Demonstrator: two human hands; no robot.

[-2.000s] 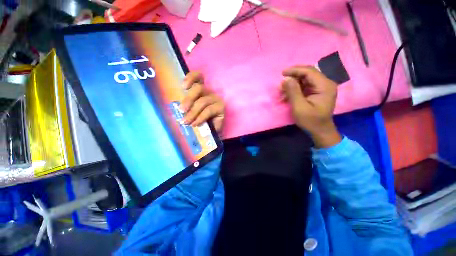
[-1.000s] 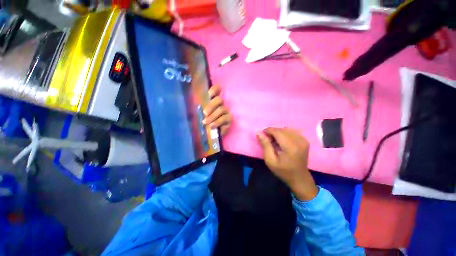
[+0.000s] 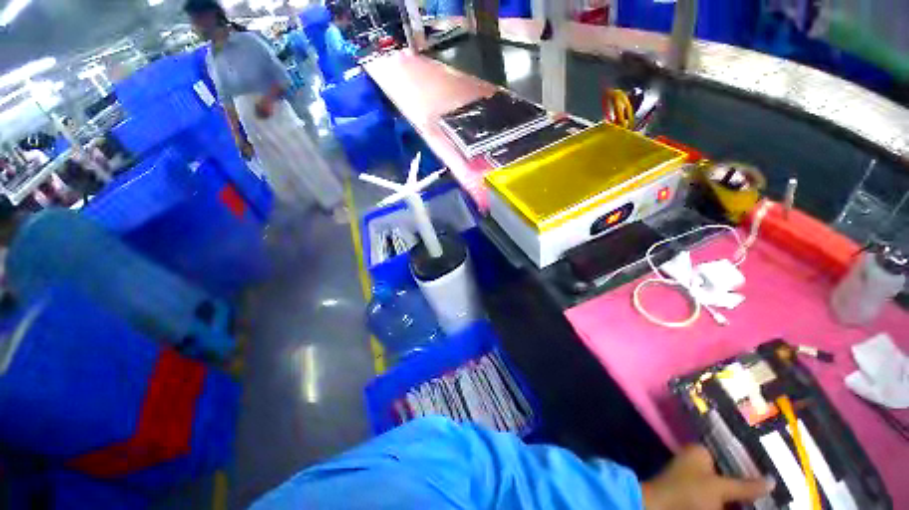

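The tablet [image 3: 740, 428] lies with its open back facing up on the pink mat at the lower right. Its silver-white panels, black strips and small parts at the top end show. An orange-yellow flex cable [image 3: 797, 448] runs down the open back. My left hand [image 3: 703, 485] is at the tablet's near left edge, with fingers reaching over the edge, partly cut off by the picture's bottom. It holds the tablet by that edge. My right hand is out of the picture.
A heating plate with a yellow top [image 3: 583, 174] stands beyond the mat. A charger with a looped cable [image 3: 698, 284], a white bottle [image 3: 869, 287] and a white wipe [image 3: 882, 369] lie or stand around. Blue bins [image 3: 449, 393] stand left of the bench. A person [image 3: 264, 100] stands in the aisle.
The view has swung left towards the aisle. The tablet has gone from screen side showing, in my left hand, to open back up on the mat. My right hand has left the picture.
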